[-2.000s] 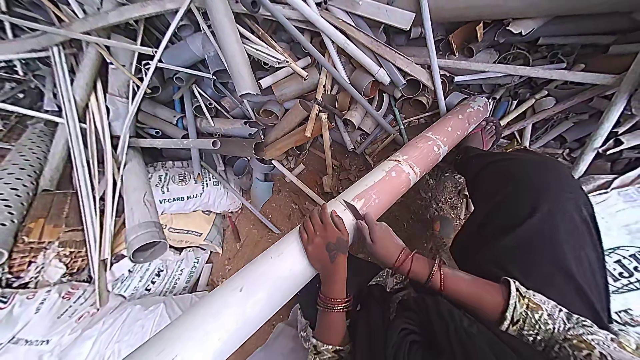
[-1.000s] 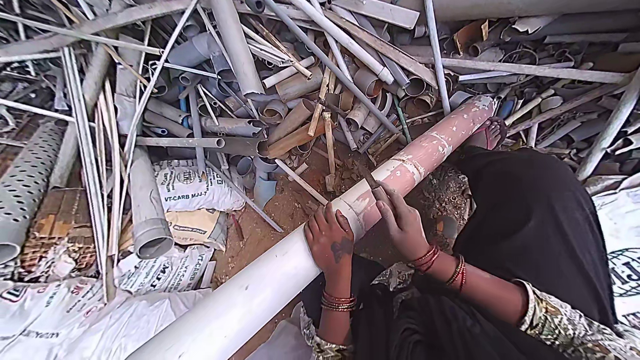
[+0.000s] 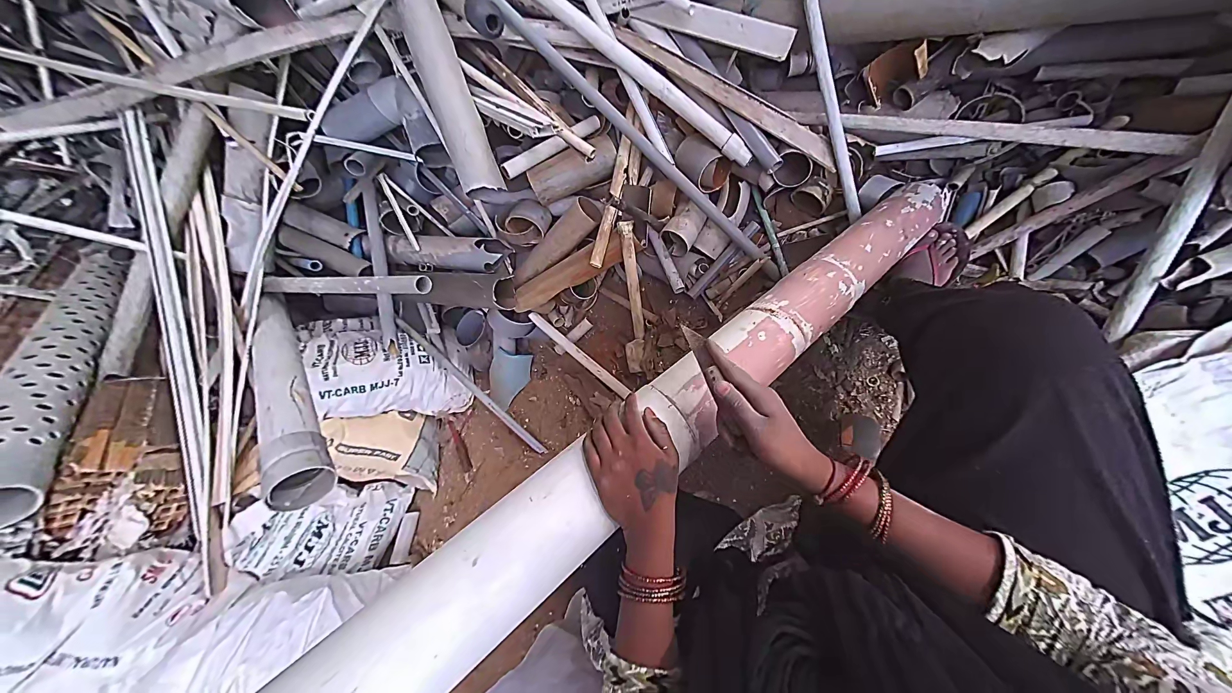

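Observation:
A long plastic pipe (image 3: 539, 520) lies slantwise across my lap, white at the lower end and covered in flaking pink paint toward the far end. My left hand (image 3: 633, 467) rests over the top of the white part, its fingers curled on the surface. In my right hand (image 3: 760, 414) is a flat, thin blade (image 3: 701, 358), its pointed tip showing past the fingers; most of it is hidden. The blade lies against the pipe where white meets pink, just up the pipe from my left hand.
Scrap plastic pipes (image 3: 568, 231) are heaped ahead. A perforated pipe (image 3: 58, 375) and a grey socket-ended pipe (image 3: 289, 423) lie at left. Printed sacks (image 3: 375, 371) are on the brown soil (image 3: 510, 481). My sandalled foot (image 3: 938, 255) is by the pipe's far end.
My right hand and the blade have shifted a little along the pipe, away from and back toward my left hand. More of the white surface shows near the blade's place than two seconds ago.

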